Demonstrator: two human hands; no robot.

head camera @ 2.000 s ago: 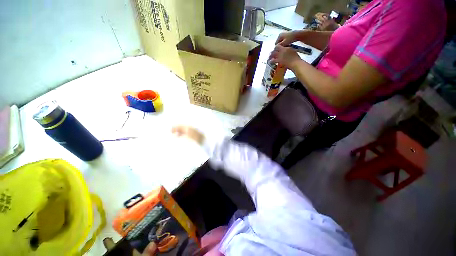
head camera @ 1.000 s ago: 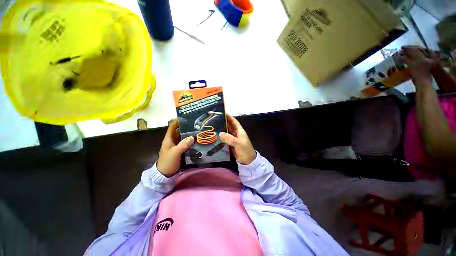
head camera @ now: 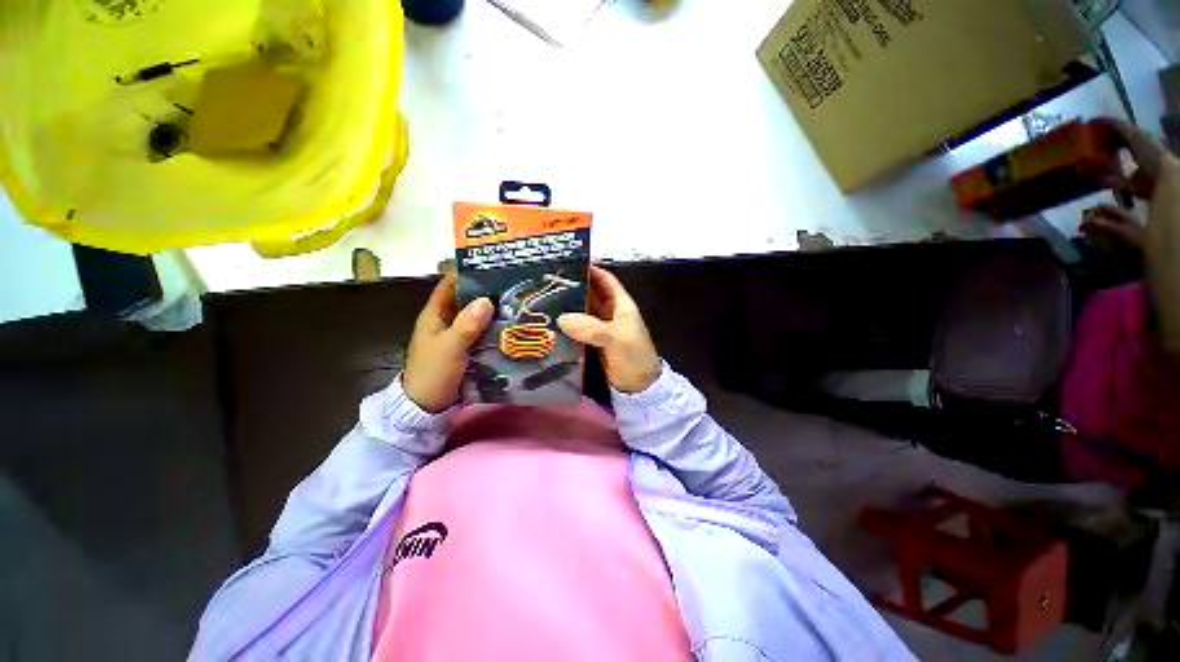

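Note:
A retail box [head camera: 524, 278] with an orange top band, a black front, a coiled orange cord picture and a black hang tab is held upright, front towards me, at the table's front edge. My left hand [head camera: 444, 343] grips its left side, with the thumb on the front. My right hand [head camera: 619, 334] grips its right side, with the thumb on the front. The fingers behind the box are hidden.
The white table [head camera: 621, 142] bears a yellow plastic bag [head camera: 349, 168] at left and a brown carton [head camera: 893, 84] at right. A person's hand [head camera: 1139, 168] holds another orange box [head camera: 1035, 171] at far right. A red stool [head camera: 971, 569] stands on the floor.
Two seconds ago my right arm reached over the table while the left hand held the box; then both hands held it. Since one second ago, the box sits slightly higher in view and the right thumb has shifted.

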